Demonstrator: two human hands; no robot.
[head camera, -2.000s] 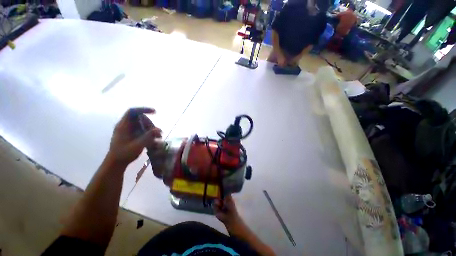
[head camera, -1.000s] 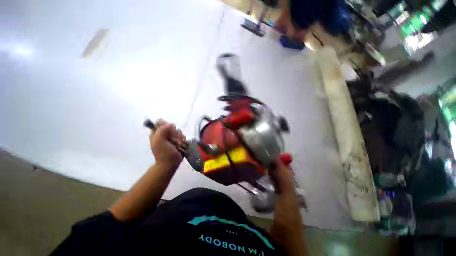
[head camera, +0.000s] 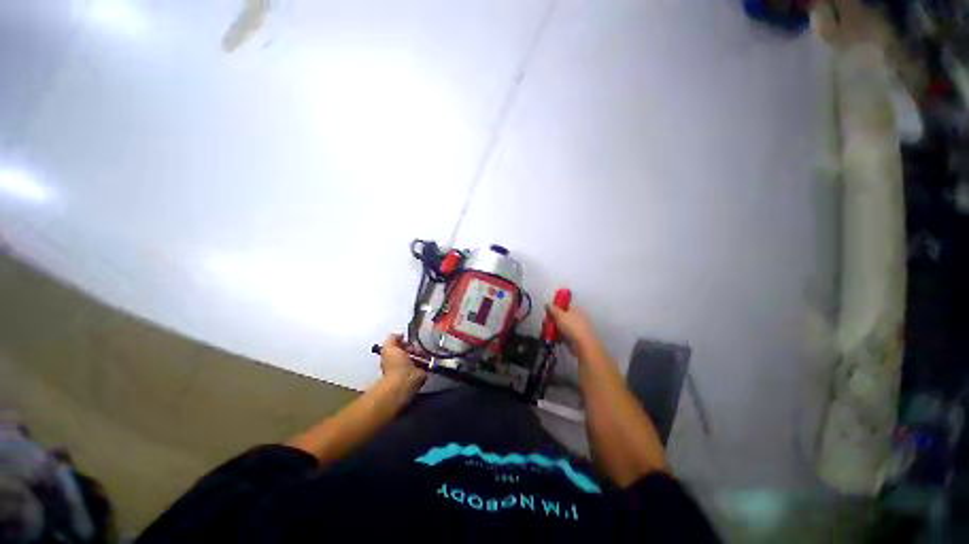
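The cloth cutting machine (head camera: 483, 308) is at the white table's near edge, close against my shirt, its red and silver motor housing facing up. Its black cord is looped around the housing. My left hand (head camera: 402, 367) is closed around a thin dark bar at the machine's left side. My right hand (head camera: 566, 322) holds the red machine handle (head camera: 559, 301) on the right. The flat grey base plate (head camera: 657, 385) lies right of my right forearm, partly hidden by it. The knife blade cannot be told.
A long off-white roll (head camera: 866, 266) lies along the table's right side. A thin dark strip (head camera: 698, 404) lies beside the base plate. A pale patch (head camera: 245, 23) shows on the white table (head camera: 659, 170) at the far left. A blue object (head camera: 778, 14) is at the top right.
The machine has turned and come down towards me, its base plate now at the right. My right hand has moved onto the red handle. The view has tilted down; the other person is out of view.
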